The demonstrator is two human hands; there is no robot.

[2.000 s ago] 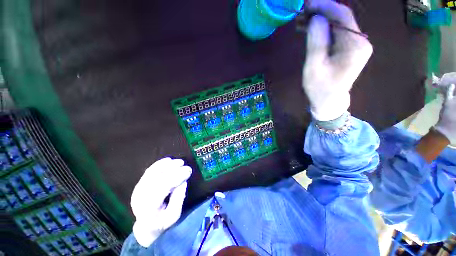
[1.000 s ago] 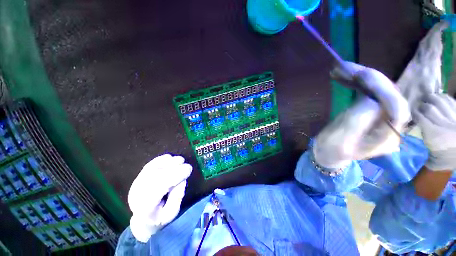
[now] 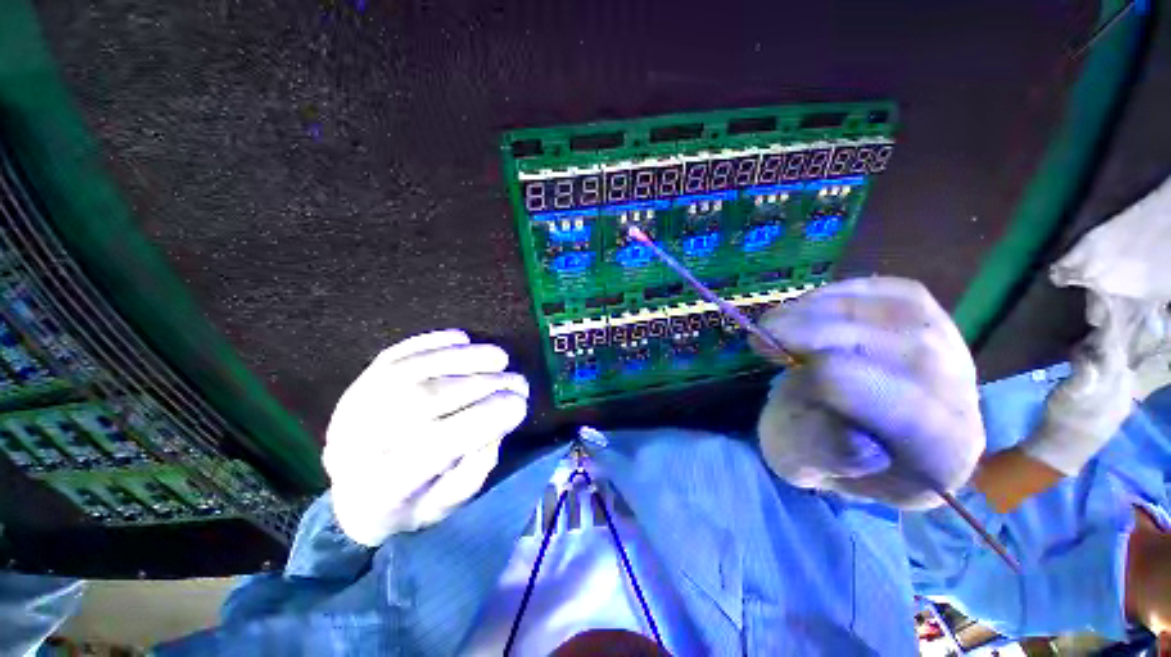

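Note:
The green circuit board lies flat on the black mat, with two rows of seven-segment displays and bright blue patches below the digits. My right hand, in a white glove, holds the thin brush. Its pinkish tip is at the small parts below the upper display row, second section from the left. My right hand covers the board's lower right corner area. My left hand, in a white glove, rests left of the board with fingers loosely curled, holding nothing visible.
A black rack with close ridges and green boards stands at the left. The mat has a green edge at the right. Another person's gloved hands and pale cloth are at the far right.
The brush has moved from the teal cup down to the board with my right hand. The view has shifted, so the cup is out of the picture and the board appears larger. My left hand has stayed beside the board.

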